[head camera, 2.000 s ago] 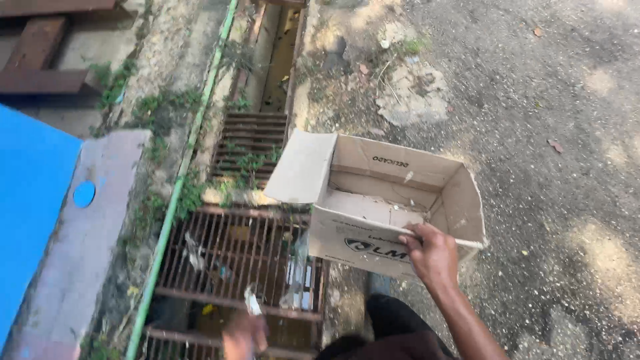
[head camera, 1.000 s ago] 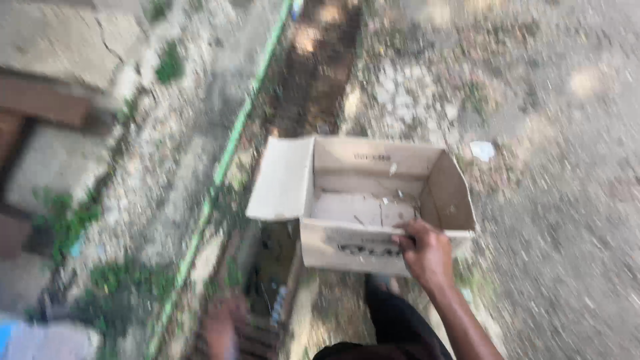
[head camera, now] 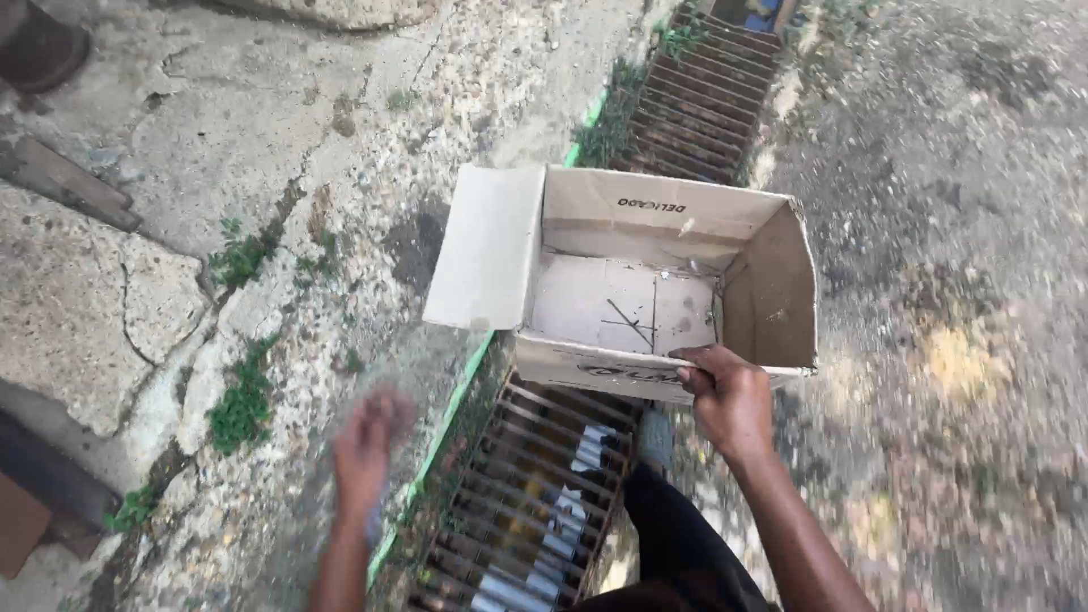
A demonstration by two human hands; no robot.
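An open cardboard box [head camera: 663, 221] hangs in front of my body, one flap folded out to its left. Inside, small twigs [head camera: 631, 323] and bits of debris lie on the bottom. My right hand [head camera: 727, 395] pinches the near wall's top edge, thumb and fingers on either side of the cardboard. To the lower left of the box, apart from it, my left hand [head camera: 374, 425] is blurred; its finger pose and anything in it cannot be made out.
Rusty metal drain grates [head camera: 527, 493] run beneath and beyond the box, beside a green-painted edge [head camera: 442, 450]. Cracked concrete [head camera: 238, 102] with weeds [head camera: 242, 408] lies left, rough pavement [head camera: 952, 280] right. Dark beams [head camera: 51, 476] rest at the left edge.
The view has travelled along the drain, with a grate now beyond the box. My right hand keeps its hold on the near wall. My left hand has risen higher in view.
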